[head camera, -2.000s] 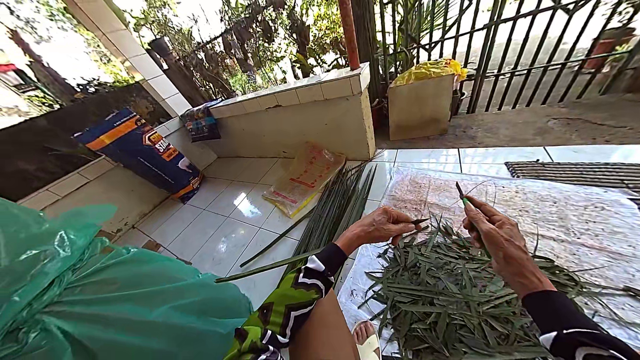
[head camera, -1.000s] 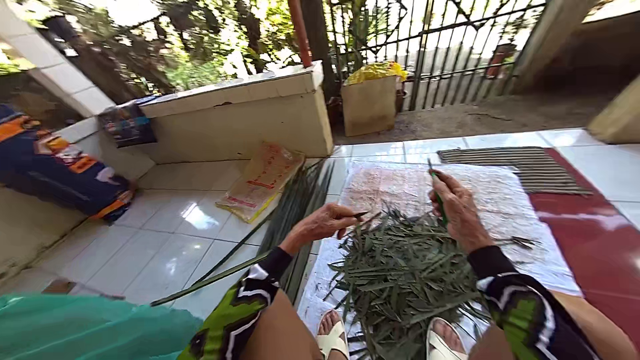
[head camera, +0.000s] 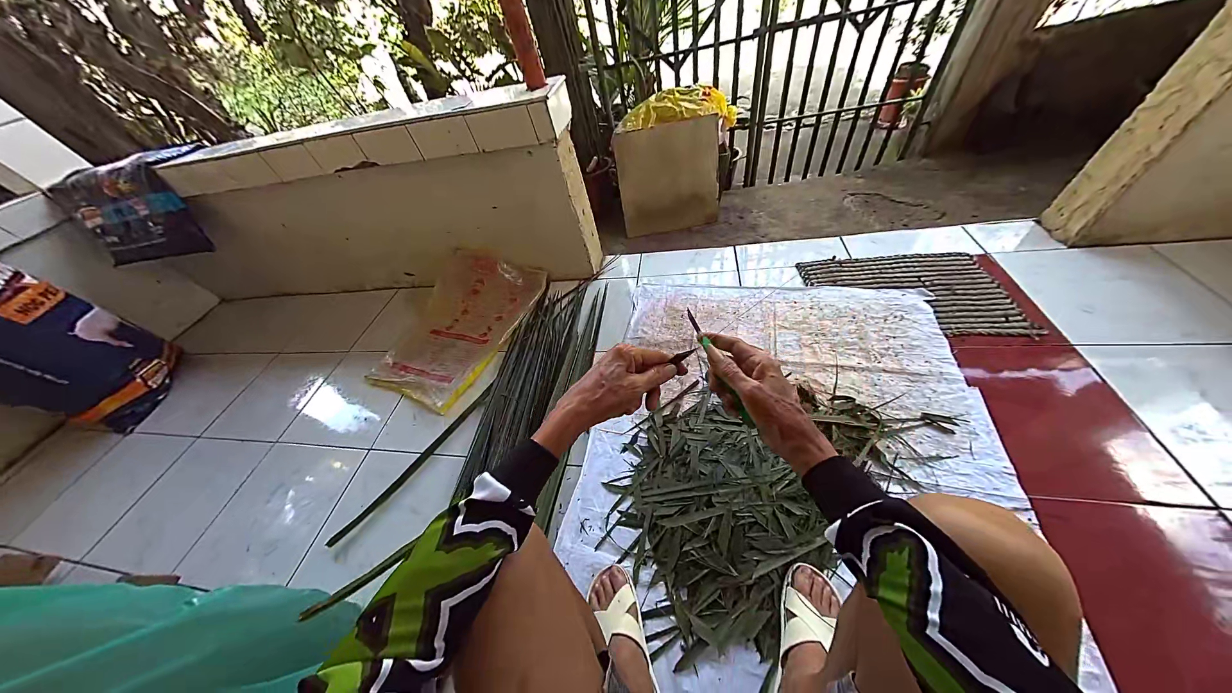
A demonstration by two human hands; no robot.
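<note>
My left hand (head camera: 621, 385) pinches the dark tip of a leaf strip (head camera: 681, 356) between thumb and fingers. Close beside it on the right, my right hand (head camera: 756, 390) is closed around a small green-handled knife (head camera: 705, 342), its dark blade pointing up and away. Below both hands a heap of short cut green leaf pieces (head camera: 722, 510) lies on a white cloth (head camera: 962, 423). Long dark green leaf strips (head camera: 525, 385) lie on the tiles to the left of the cloth. Whether the blade touches the leaf tip cannot be told.
A yellowish plastic sack (head camera: 462, 327) lies beside the long strips. Green plastic (head camera: 164, 635) fills the lower left, below a dark printed bag (head camera: 72, 351). A low wall (head camera: 385, 212) runs behind. A ribbed mat (head camera: 914, 289) lies past the cloth. My sandaled feet flank the heap.
The view has turned to the right since the first frame. My left hand and the knife in my right hand are closer together than a second ago.
</note>
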